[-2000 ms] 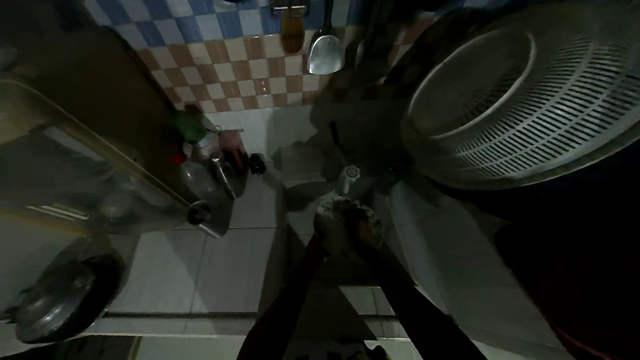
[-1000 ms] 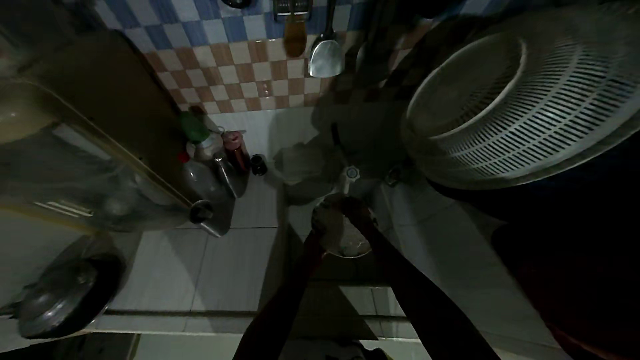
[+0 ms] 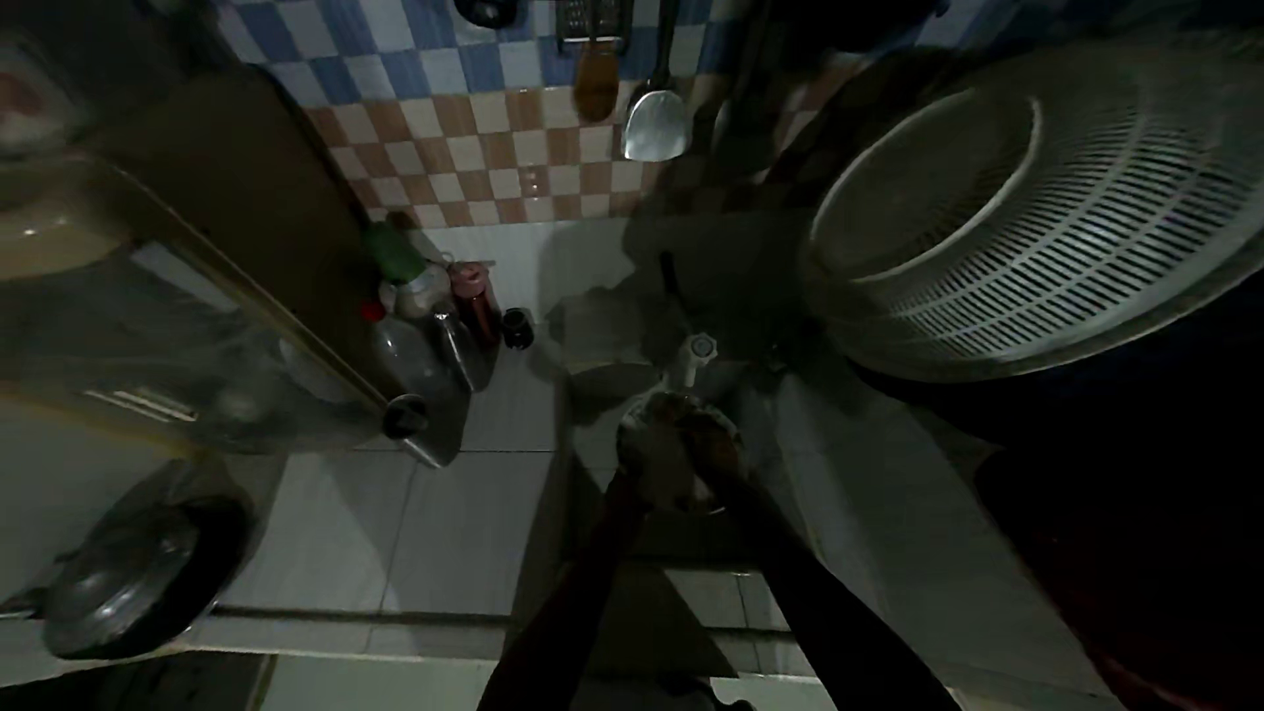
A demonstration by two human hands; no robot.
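Observation:
A round, pale plate or shallow bowl (image 3: pixel 664 459) is over the tiled sink (image 3: pixel 592 395), just below a white tap (image 3: pixel 699 348). My left hand (image 3: pixel 630 474) grips its left rim. Across its right side lies my right hand (image 3: pixel 709 444), touching the surface; dim light hides its fingers, and whether it holds anything cannot be told. Both forearms reach in from the bottom of the view.
Several bottles (image 3: pixel 410 346) and a dark small jar (image 3: pixel 516 329) stand left of the sink. A large white plastic colander (image 3: pixel 1037 237) is at the right. A lidded pan (image 3: pixel 128 583) sits lower left. A metal spatula (image 3: pixel 657 123) hangs on the checkered wall.
My right hand has moved over the plate, from near its top a second ago to its right side now. My left hand stays at the left rim.

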